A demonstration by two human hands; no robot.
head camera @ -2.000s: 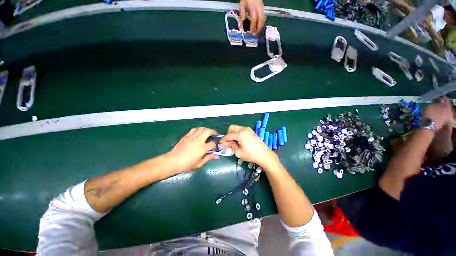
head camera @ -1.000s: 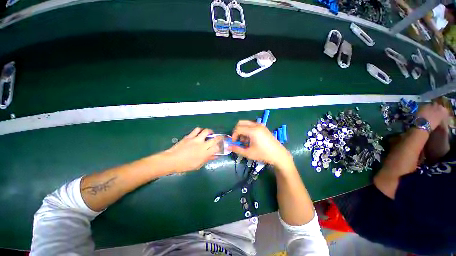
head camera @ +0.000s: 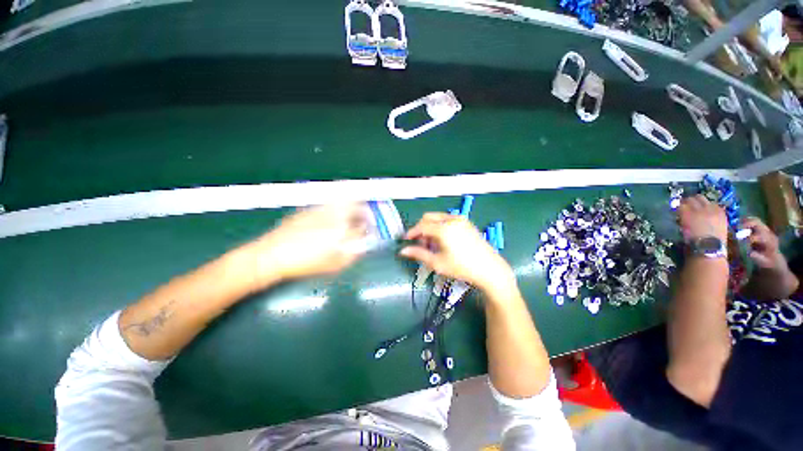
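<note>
My left hand (head camera: 330, 238) is blurred and holds a white housing (head camera: 385, 224) with blue at its end, near the belt edge rail. My right hand (head camera: 445, 247) is just right of the housing, fingers bent close together; whether it holds something small is not clear. Dark wired board assemblies (head camera: 438, 328) with small white discs lie below my right hand and partly under it. Loose blue batteries (head camera: 495, 235) lie right of and behind my right hand.
A heap of wired parts (head camera: 603, 251) lies to the right. Beyond the pale belt edge rail (head camera: 264, 195), the green belt (head camera: 220, 114) carries spaced housings (head camera: 424, 114). Another person's arms (head camera: 704, 291) are at the right, near more blue batteries (head camera: 720, 189). A red stool (head camera: 592, 384) is below.
My left hand has moved up and left with the housing, away from my right hand. Blue now shows in the housing. Belt housings have shifted left. The neighbour's hands have moved apart.
</note>
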